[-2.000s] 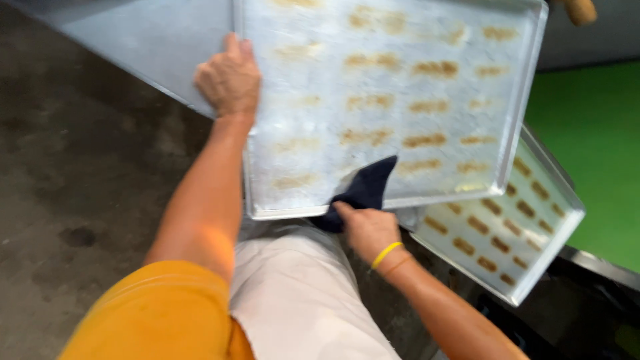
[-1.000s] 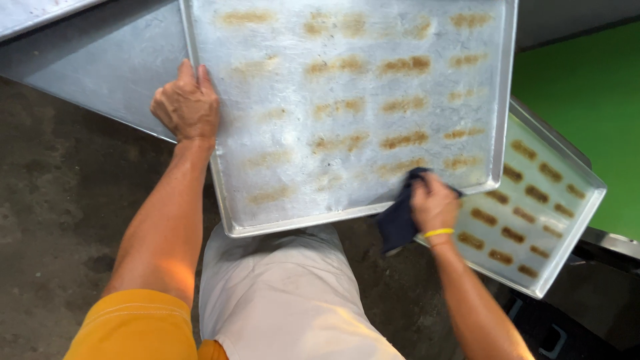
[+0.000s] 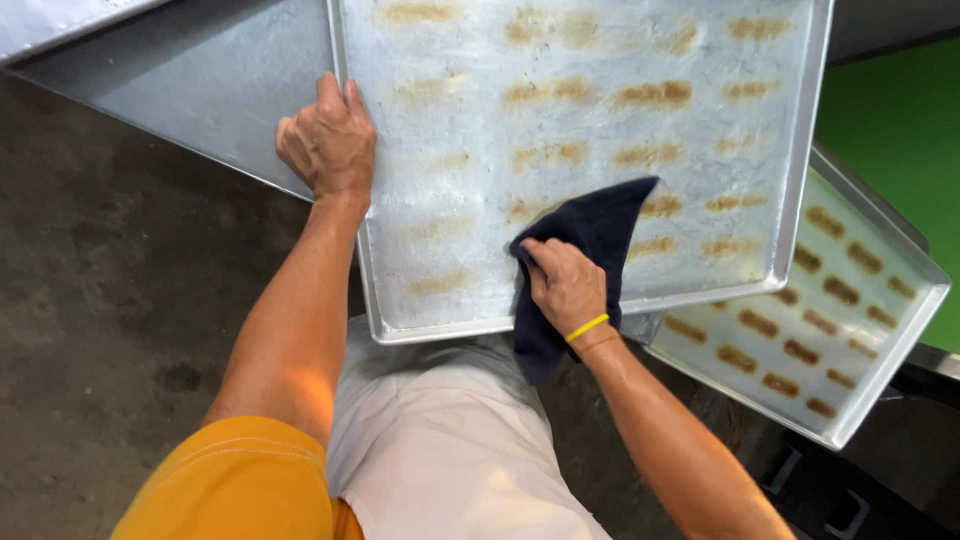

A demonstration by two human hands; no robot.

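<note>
My left hand (image 3: 330,139) grips the left rim of a metal baking tray (image 3: 472,187), which is marked with rows of brown stains. A dark blue cloth (image 3: 600,217) is bunched in my right hand (image 3: 566,289), over the tray's near edge. Part of the cloth lies on the tray's surface and part hangs below the rim. A yellow band circles my right wrist. The tray's far edge is out of view.
A second tray (image 3: 847,330) with darker brown marks sits at the right, partly under the first. Beyond it is a green surface (image 3: 892,112). A grey metal surface (image 3: 195,97) lies at the left, with another metal edge at the top left corner.
My right hand and the cloth have moved left along the tray's near edge since one second ago. My left hand still holds the left rim.
</note>
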